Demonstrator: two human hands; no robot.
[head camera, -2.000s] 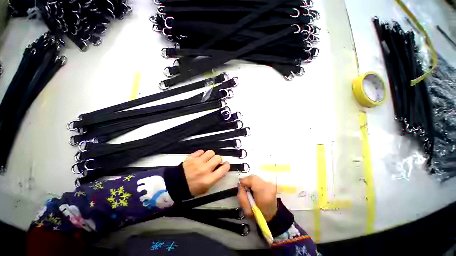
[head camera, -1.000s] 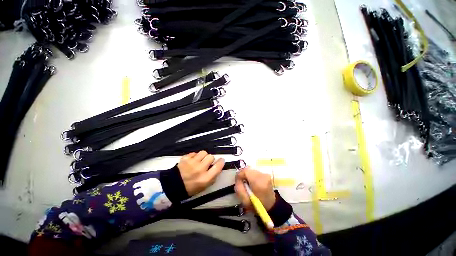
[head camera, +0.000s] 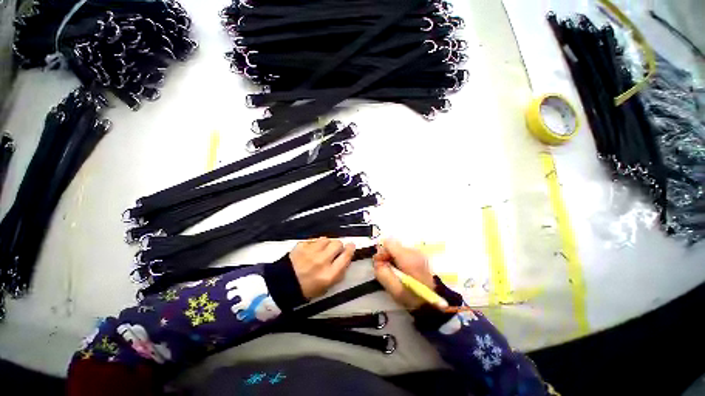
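Note:
My left hand [head camera: 319,267] lies palm down with its fingertips pressing a black webbing strap [head camera: 363,252] near its right end. My right hand [head camera: 403,272] holds a slim yellow pen-shaped tool [head camera: 420,288] like a pencil. Its fingertips are at the ring end of that strap and hide the tool's tip. A red-orange cord shows at the tool's tail. A group of loose black straps [head camera: 255,215] with silver rings lies just beyond my left hand. More straps [head camera: 348,322] lie below my hands, partly under my left sleeve.
A large strap pile [head camera: 340,58] lies at the top centre. A tied strap bundle [head camera: 116,42] and more straps [head camera: 46,189] lie at left. At right are a yellow tape roll [head camera: 552,119], straps [head camera: 611,108], a yellow strip [head camera: 643,73] and crinkled plastic [head camera: 684,155]. Tape marks [head camera: 568,244] cross the table.
My right hand has moved up to the strap end beside my left fingertips, and the yellow tool now lies at a flatter slant. The whole view has shifted slightly.

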